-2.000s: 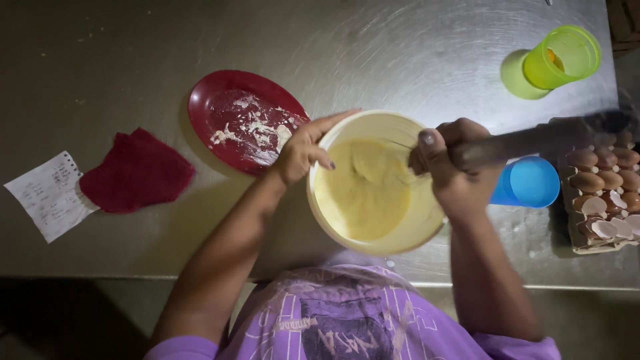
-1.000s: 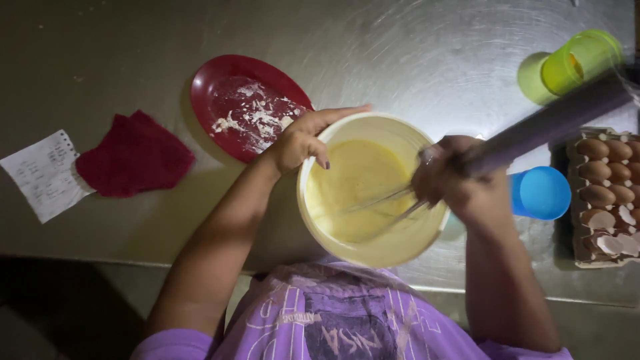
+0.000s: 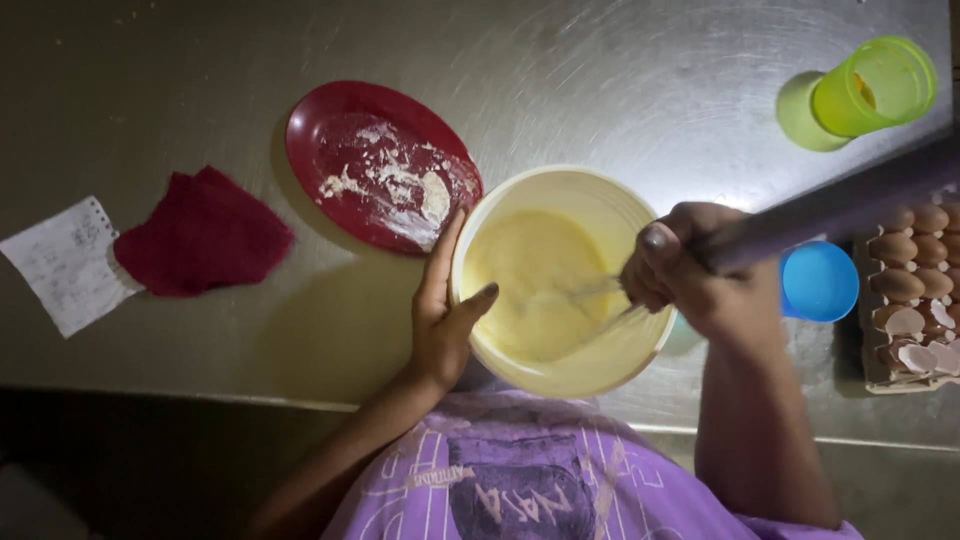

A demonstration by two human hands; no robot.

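A cream-coloured plastic bowl (image 3: 566, 381), tilted a little, holds yellow batter (image 3: 532, 277). My left hand (image 3: 446, 315) grips its left rim, thumb over the edge and fingers along the outer wall. Over the bowl's right side, my right hand (image 3: 686, 270) is closed on a whisk (image 3: 832, 202) with a long, thick dark handle that reaches to the upper right. The whisk's wires are blurred and dip into the batter; their tips are hidden in it.
Beyond the bowl lies a red oval plate (image 3: 307, 127) with floury residue. A dark red cloth (image 3: 202, 236) overlaps a handwritten note (image 3: 64, 262) at left. At right stand a green cup (image 3: 832, 97), a blue cup (image 3: 820, 281) and an egg carton (image 3: 874, 367) with eggs and broken shells on the steel table (image 3: 570, 75).
The whisk has moved about in the batter, its handle swinging to different angles. My left hand has shifted lower along the bowl's left rim.
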